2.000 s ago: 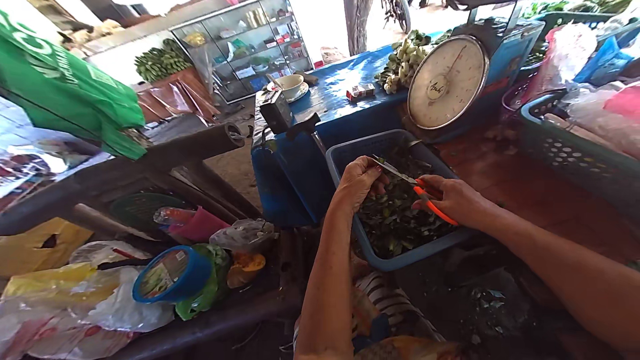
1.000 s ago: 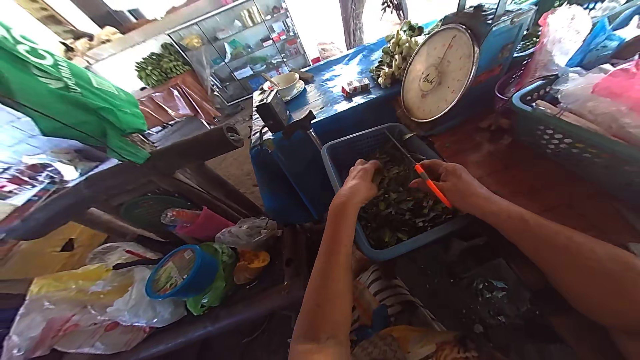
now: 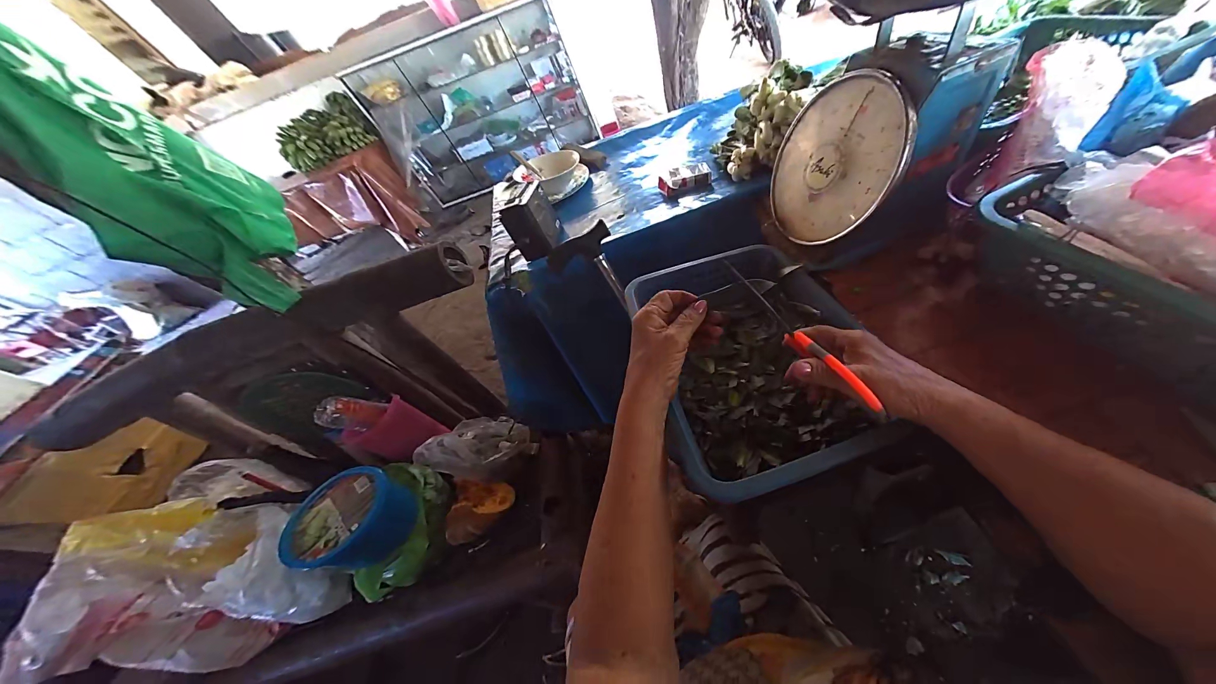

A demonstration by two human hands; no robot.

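Note:
A grey-blue plastic basin holds many cut dark green leaf pieces. Over its left side is my left hand, thumb and fingers pinched together; a thin dark strand or stem seems to run from the fingertips toward the right. My right hand grips orange-handled scissors above the basin's right side, their long blades pointing up and left toward the far rim. What exactly lies between the blades is too small to tell.
Behind the basin stand a dial scale and a blue-covered table with a bowl. A green crate of plastic bags is at right. On the left are a wooden bench rail, a blue tub and plastic bags.
Two seconds ago the scissors' blades were at my left fingers. My left hand then went down to the leaves and is now raised again, pinched, with the scissors to its right.

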